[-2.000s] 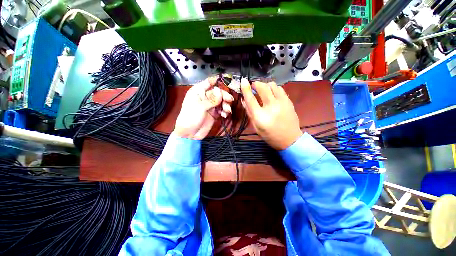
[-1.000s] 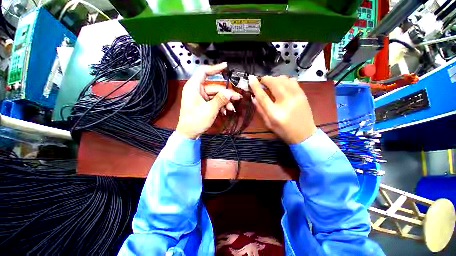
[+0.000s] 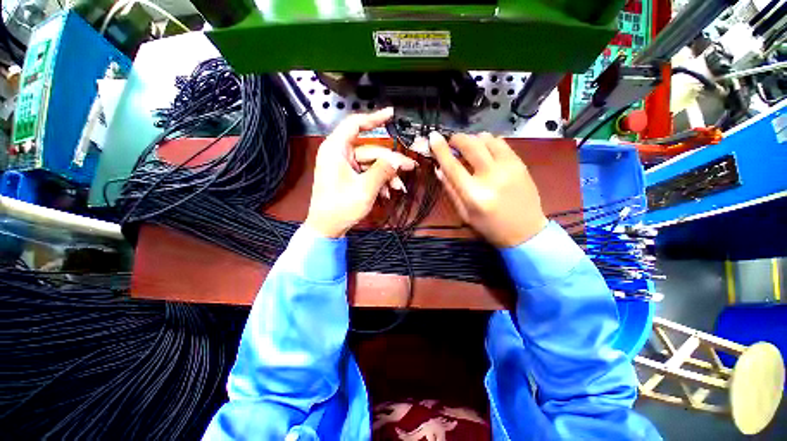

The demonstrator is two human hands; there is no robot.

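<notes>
Black cables point(image 3: 431, 257) lie in a long bundle across the reddish-brown work board point(image 3: 207, 276). Several cables hang from a small silvery piece point(image 3: 420, 145) at the board's back edge, below the green crossbar; it may be the loading bar. My right hand point(image 3: 492, 185) has its fingertips on this piece. My left hand point(image 3: 349, 177) is just left of it, index finger raised and apart from the thumb; a thin cable passes near its fingertips, and I cannot tell whether it is held. The cable ends between the hands are small and blurred.
The green crossbar point(image 3: 414, 43) is above the perforated metal table point(image 3: 319, 108). Cable ends point(image 3: 634, 250) hang over the blue tub point(image 3: 637, 323) at right. A blue tray point(image 3: 611, 172) is beside the board. A wooden stool point(image 3: 755, 388) stands lower right.
My left index finger has lifted away from the silvery piece since the first frame. My right hand stays at the piece, slightly further right in view. The view has shifted slightly.
</notes>
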